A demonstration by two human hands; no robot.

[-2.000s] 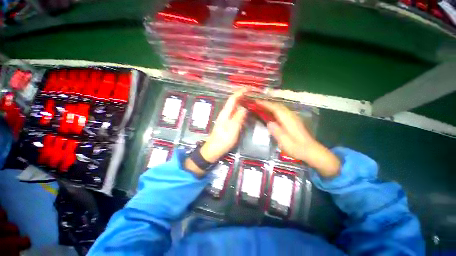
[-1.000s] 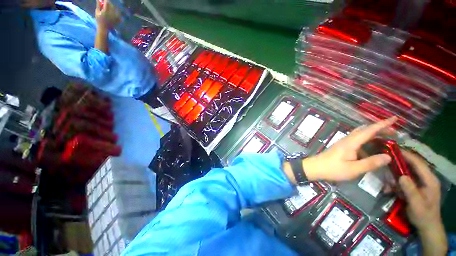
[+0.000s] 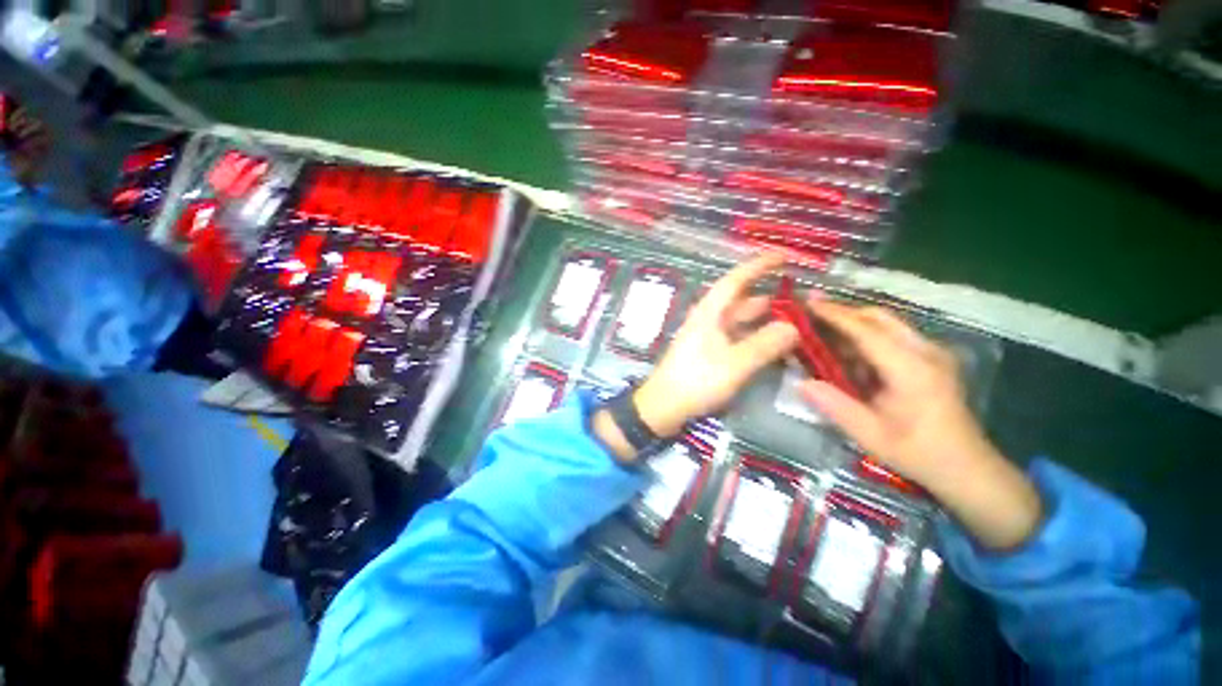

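A red phone unit (image 3: 820, 346) is held tilted on edge above the clear blister tray (image 3: 525, 462). My right hand (image 3: 911, 395) grips it from the right, fingers behind and thumb on the near side. My left hand (image 3: 710, 351) touches its upper left end with thumb and fingers. In the tray, units with white labels and red rims lie in pockets, such as one at the upper left (image 3: 578, 294) and one in the near row (image 3: 755, 519). My hands hide some pockets. Which face of the held unit is which cannot be told.
Stacked blister trays (image 3: 751, 148) with red units stand beyond the tray. A parts tray with black film (image 3: 402, 315) and red parts lies left. Black film (image 3: 322, 523) hangs below it. Another person's blue sleeve (image 3: 81, 288) is at the far left. Grey boxes (image 3: 228, 630) are lower left.
The view has swung back right after turning left, so the tray sits nearer the middle. My left hand now touches the red unit, where one second ago its fingers were spread beside it.
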